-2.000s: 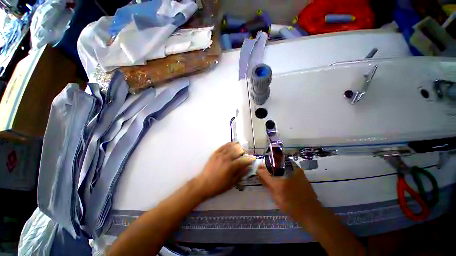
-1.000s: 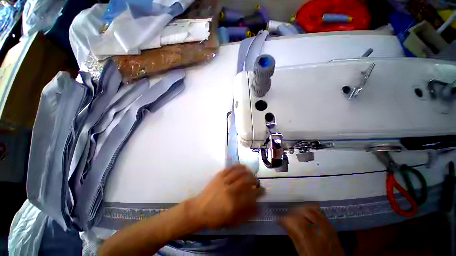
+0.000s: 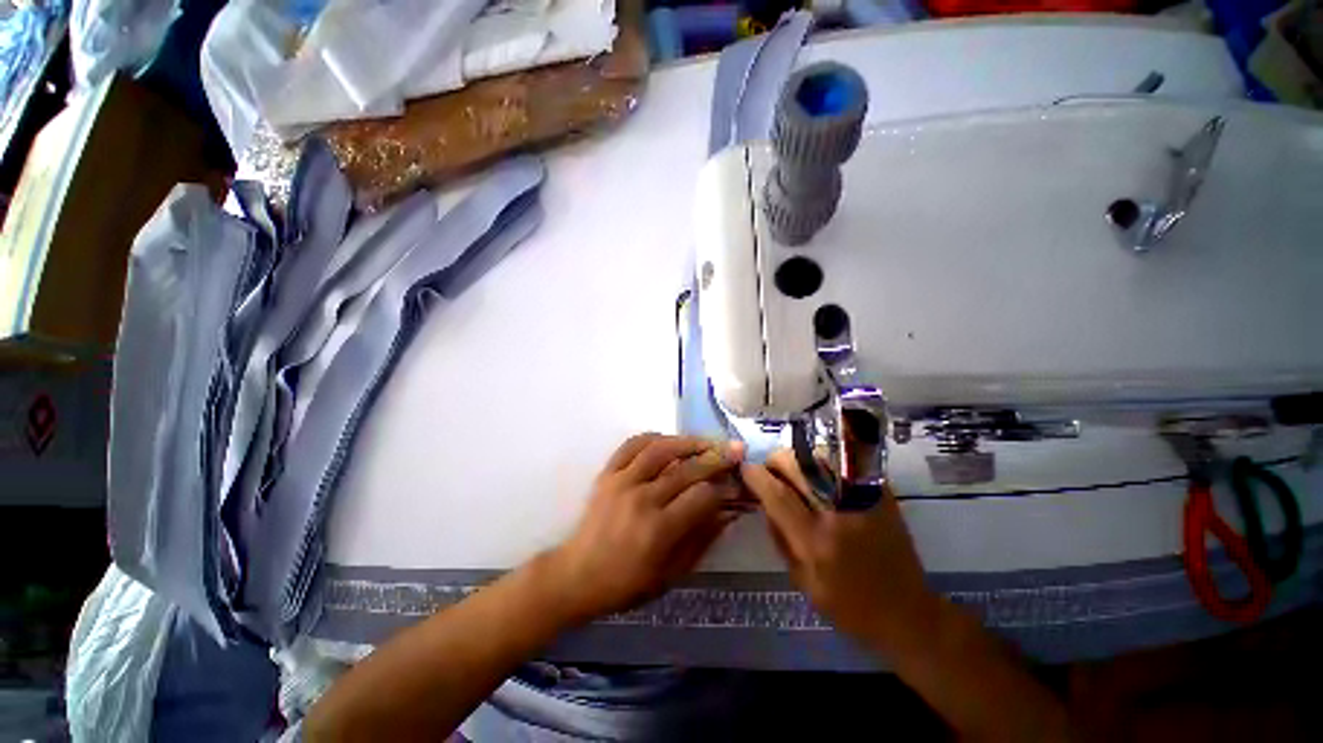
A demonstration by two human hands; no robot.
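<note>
A grey-blue cloth strip (image 3: 694, 385) runs from behind the white sewing machine head (image 3: 1016, 261) down its left side to my fingertips near the needle area. My left hand (image 3: 660, 508) presses on the strip's near end, left of the needle area. My right hand (image 3: 842, 552) is beside it, its fingertips at the same cloth, partly behind the chrome take-up guard (image 3: 859, 443). The fingertips of both hands nearly meet. The needle and presser foot are hidden by the guard and fingers.
A pile of grey-blue strips (image 3: 356, 363) lies at the left of the table. A brown wrapped package (image 3: 493, 128) with white cloth is at the back left. Red and green scissors (image 3: 1212, 537) lie at the right. A measuring tape strip (image 3: 682, 605) runs along the front edge.
A second ago both hands were nearer the table edge and apart. Both have moved up to the needle area and closed on the cloth. The view has moved closer to the machine head.
</note>
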